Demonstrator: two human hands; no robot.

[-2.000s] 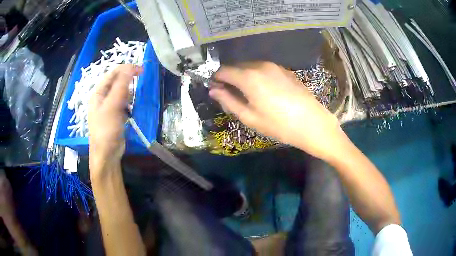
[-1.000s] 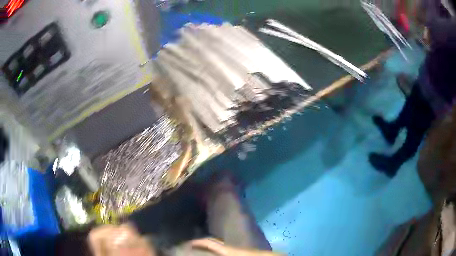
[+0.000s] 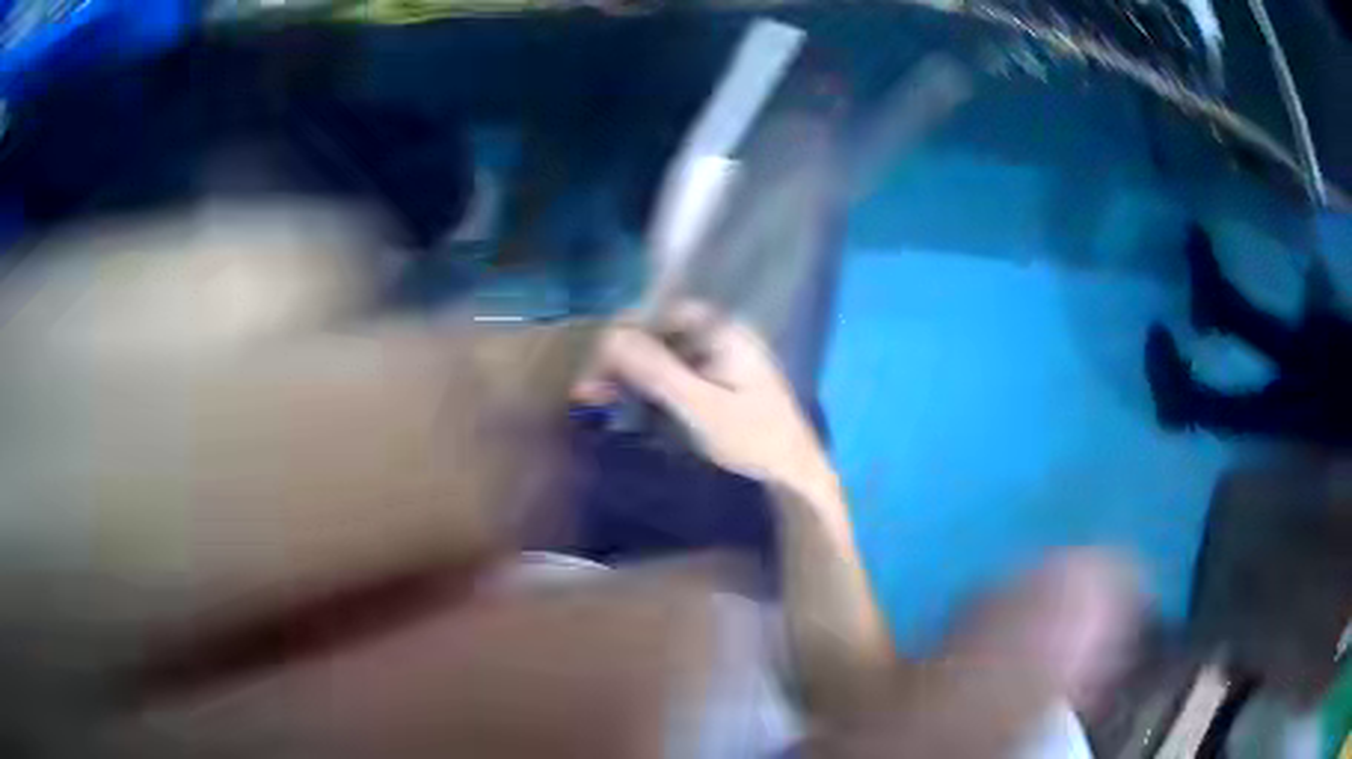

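Note:
My right hand is over my lap near the middle, its fingers closed around the lower part of a pale flat strip bundle. The strips point up and slightly right from the fist. Small blue bits, perhaps wire ends, show below the fingers. A large, very blurred skin-toned shape fills the left side close to the camera. It appears to be my left hand, but its fingers and anything in it cannot be made out.
A blue bin edge is at the top left. The bench edge curves across the top right, with thin pale strips above it. Blue floor lies right of my lap. A person's dark legs are at the right. A blurred pinkish shape is at the lower right.
The view has swung so that the machine and metallic heap are out of sight. My right hand now shows over my lap with pale strips. The large blurred shape has appeared at the left.

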